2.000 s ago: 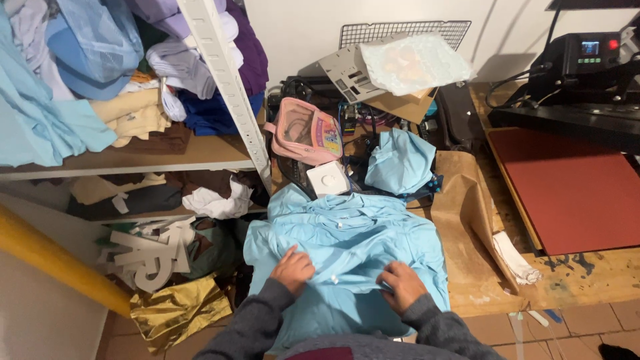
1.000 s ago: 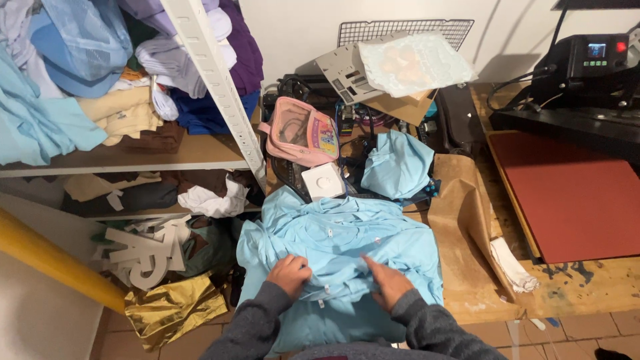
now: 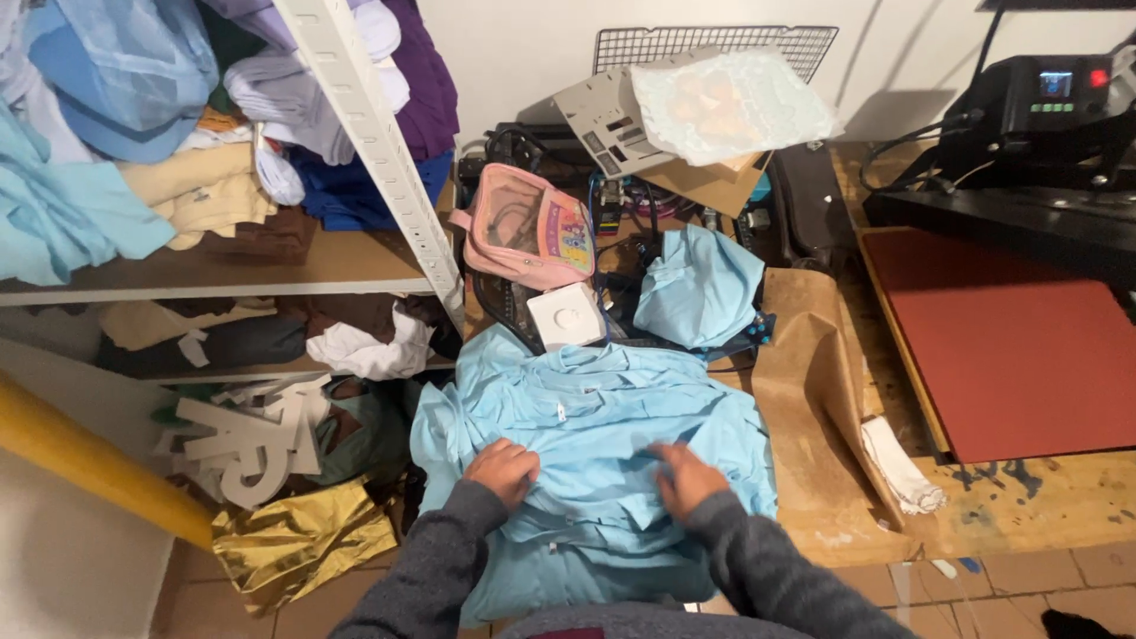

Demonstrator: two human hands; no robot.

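Several light blue T-shirts (image 3: 612,444) lie layered at the front edge of the wooden bench, their collars toward the back and their lower part hanging over the edge. At the left of the top shirt my left hand (image 3: 504,475) rests with curled fingers on the fabric; whether it pinches the cloth cannot be told. My right hand (image 3: 685,481) is over the right half, slightly blurred, thumb and fingers apart, with no cloth seen between them. Behind the shirts lie a white square box with a round knob (image 3: 566,316), a pink pouch (image 3: 531,227) and a bundled light blue cloth (image 3: 699,286).
On the right, brown paper (image 3: 812,399) and a folded white cloth (image 3: 903,466) lie beside a heat press with a red pad (image 3: 1021,346). Shelving with a white metal upright (image 3: 373,142) holds folded clothes at left. White cut-out letters (image 3: 253,439) and gold foil material (image 3: 302,541) lie below.
The top shirt's cloth, bunched between my hands two seconds ago, now lies flatter, with a collar showing toward the back. My right hand has opened and come off the gathered fabric.
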